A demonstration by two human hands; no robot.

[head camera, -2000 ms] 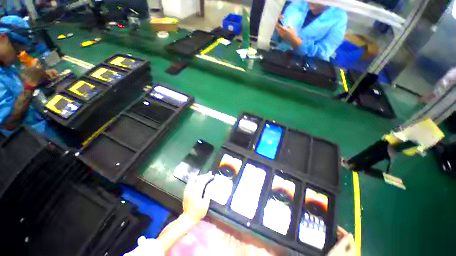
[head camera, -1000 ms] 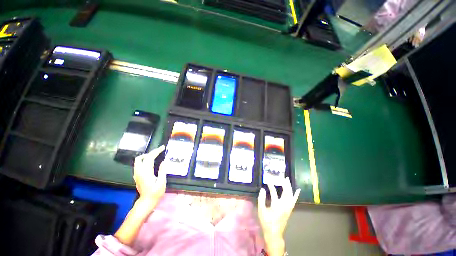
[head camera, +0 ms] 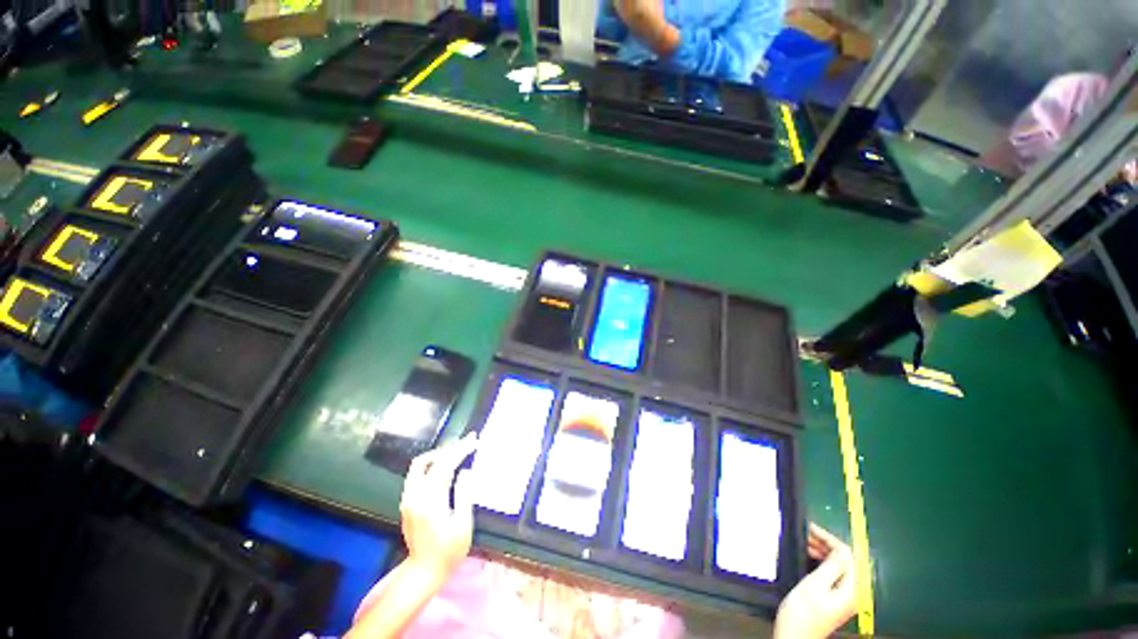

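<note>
The near four-slot phone tray (head camera: 587, 553) holds four lit smartphones. The second phone (head camera: 578, 462) from the left shows an orange-and-black picture; the other three screens are white. My left hand (head camera: 437, 512) is at the tray's left front corner, thumb and fingers around its edge. My right hand (head camera: 821, 593) is at the right front corner, fingers against the side and partly hidden. The second tray (head camera: 761, 362) touches the near one behind; it holds a dark-screen phone (head camera: 553, 303) and a blue-screen phone (head camera: 620, 321), and its two right pockets are empty.
A loose dark phone (head camera: 422, 406) lies left of the trays. A side tray (head camera: 187, 412) stands farther left, beside stacked trays with yellow-marked units (head camera: 75, 250). A black stand (head camera: 874, 327) with a yellow tag is at right. A person's blue sleeve (head camera: 730, 38) shows across the bench.
My right hand has moved from the rightmost phone's lower end to the tray's right side. Three screens have turned from the orange-and-black picture to white. The view has shifted, showing more of the bench's far side.
</note>
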